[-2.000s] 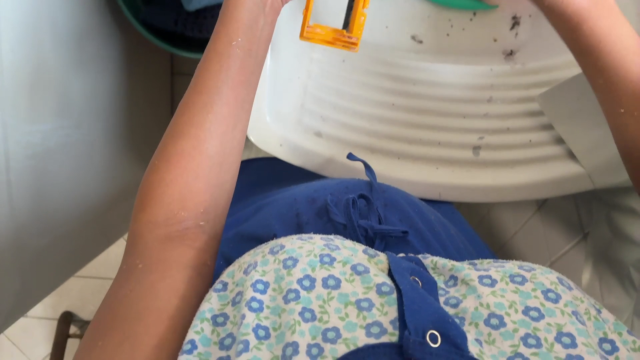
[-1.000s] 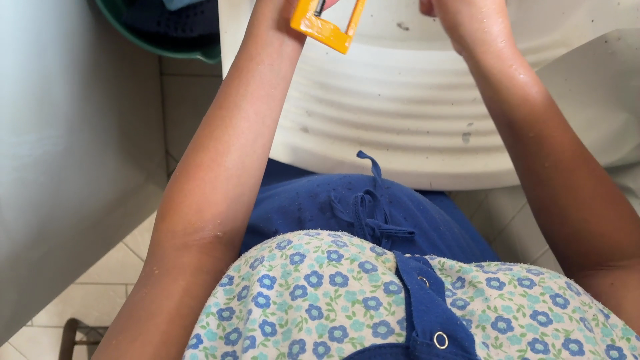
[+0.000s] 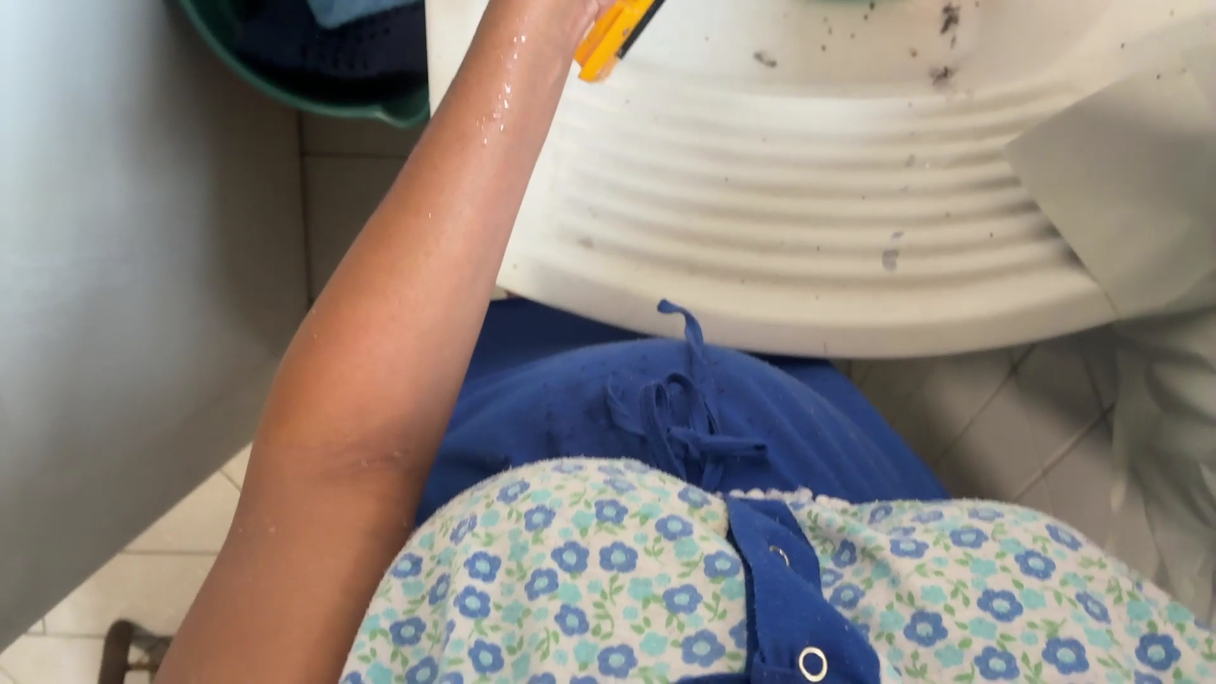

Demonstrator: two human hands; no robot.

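Only the edge of my left hand (image 3: 591,11) shows at the top of the view, against an orange plastic piece with a dark strip (image 3: 613,40); its fingers are cut off by the frame. Water drops glisten on my left forearm. The orange piece is over the white ribbed washboard of a laundry sink (image 3: 760,209), whose basin holds dark specks of dirt. A sliver of a green thing (image 3: 841,2) shows at the top edge. My right hand is out of the frame.
A green tub (image 3: 399,109) with dark and light blue cloth (image 3: 332,43) stands at the upper left. A pale smooth appliance or panel (image 3: 123,285) fills the left side. Greyish sheeting (image 3: 1130,180) hangs at the right. The sink's front edge is close to my blue trousers.
My right hand and forearm, in view one second ago, have left the frame. The orange piece has turned and now shows a narrower side near the top edge.
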